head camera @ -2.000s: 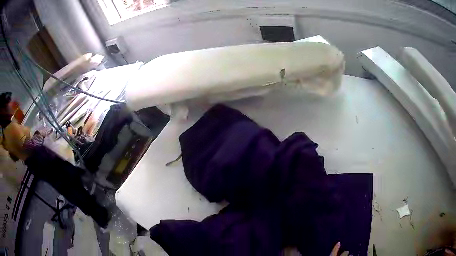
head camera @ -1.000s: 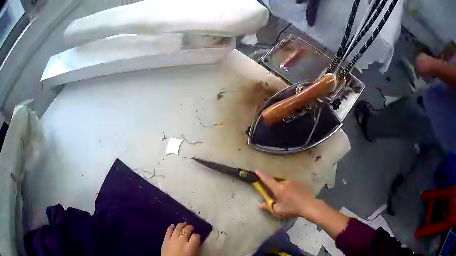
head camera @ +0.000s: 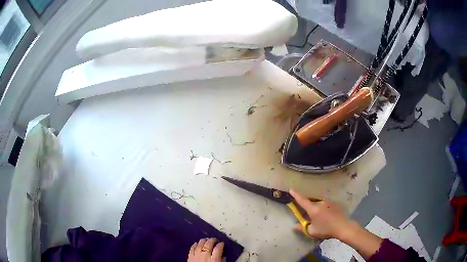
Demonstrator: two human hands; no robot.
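The dark purple garment (head camera: 164, 220) lies at the lower left, its straight edge running down to the right. A pale dashed line shows beside that edge. My left hand (head camera: 206, 250), with a ring, rests on the cloth near the edge's lower end, fingers together. My right hand (head camera: 322, 219) is on the yellow handles of the dark-bladed scissors (head camera: 256, 189). The blades look closed and point left over the white table, apart from the garment.
A steam iron (head camera: 335, 134) sits right of the scissors, beside a metal rest (head camera: 307, 64). A padded pressing arm (head camera: 184, 30) stands at the far side, another (head camera: 25, 194) at left. A white scrap (head camera: 203, 165) and thread ends lie on the table (head camera: 153, 133).
Since two seconds ago the view has swung right, bringing the iron and scissors in. Over the last second, the scene has shifted slightly right and down; hands and scissors keep nearly the same places.
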